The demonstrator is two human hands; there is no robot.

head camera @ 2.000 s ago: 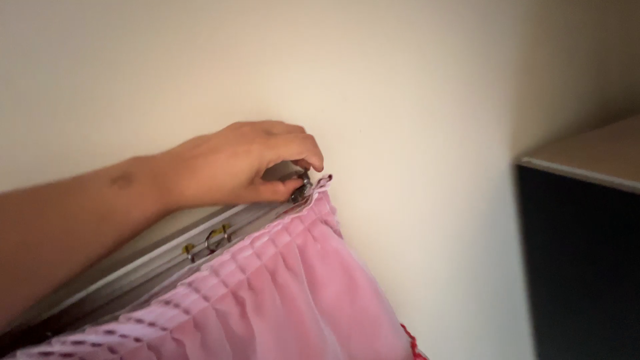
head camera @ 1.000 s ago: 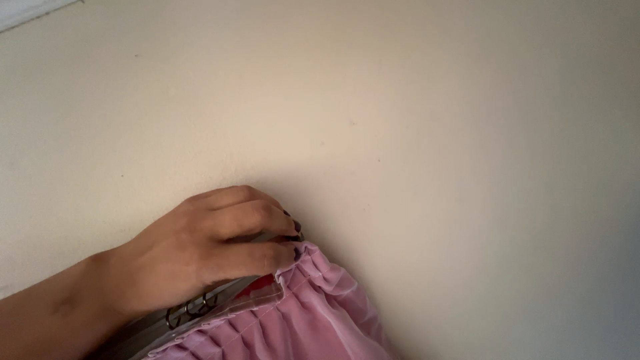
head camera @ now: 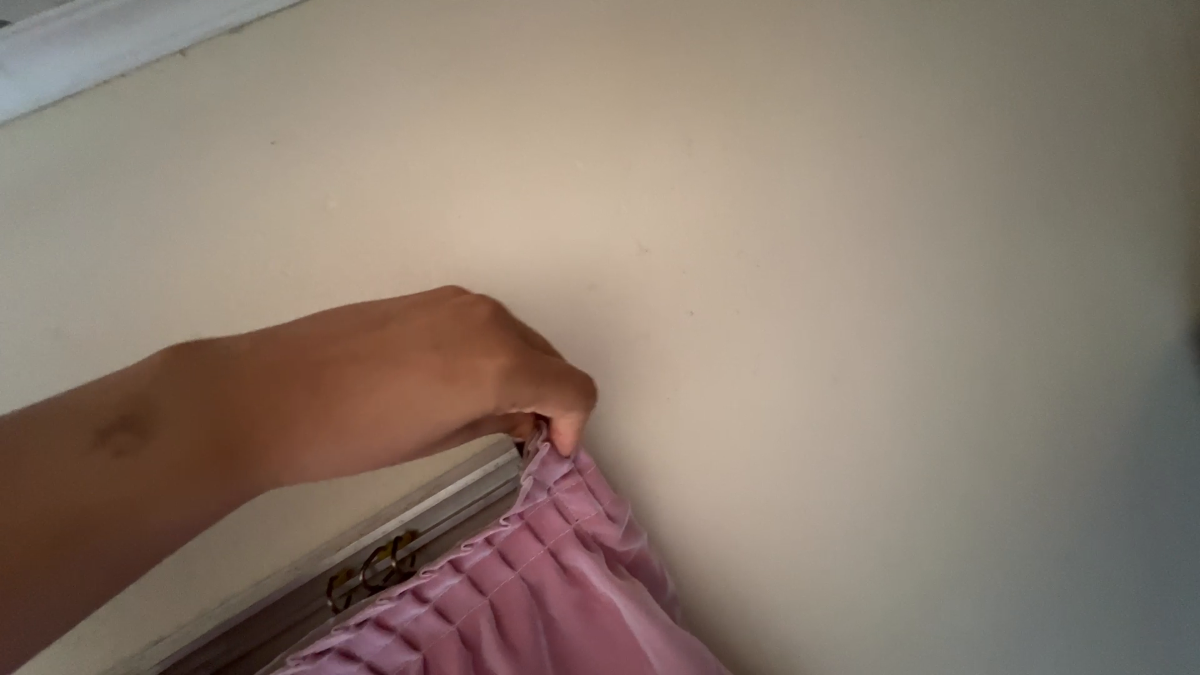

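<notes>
From the left edge my left hand (head camera: pixel 469 361) reaches in, with its thumb and fingers pinching the gathered top corner of a pink curtain (head camera: pixel 562 581). Part of the grip is hidden behind the hand and cloth. The curtain's pleated, stitched heading slopes down to the lower left. Behind it runs a pale curtain track or rail (head camera: pixel 450 497), and several metal rings (head camera: pixel 370 567) show between the rail and the heading. My right hand is out of view.
A plain cream wall (head camera: pixel 797 281) lies behind the hand and curtain. A white trim strip (head camera: pixel 122 56) crosses the upper left corner.
My left hand has changed its hold: the wrist is bent and the fingers now point down over the curtain's corner. The view has shifted, and the dark furniture seen at the right earlier is gone.
</notes>
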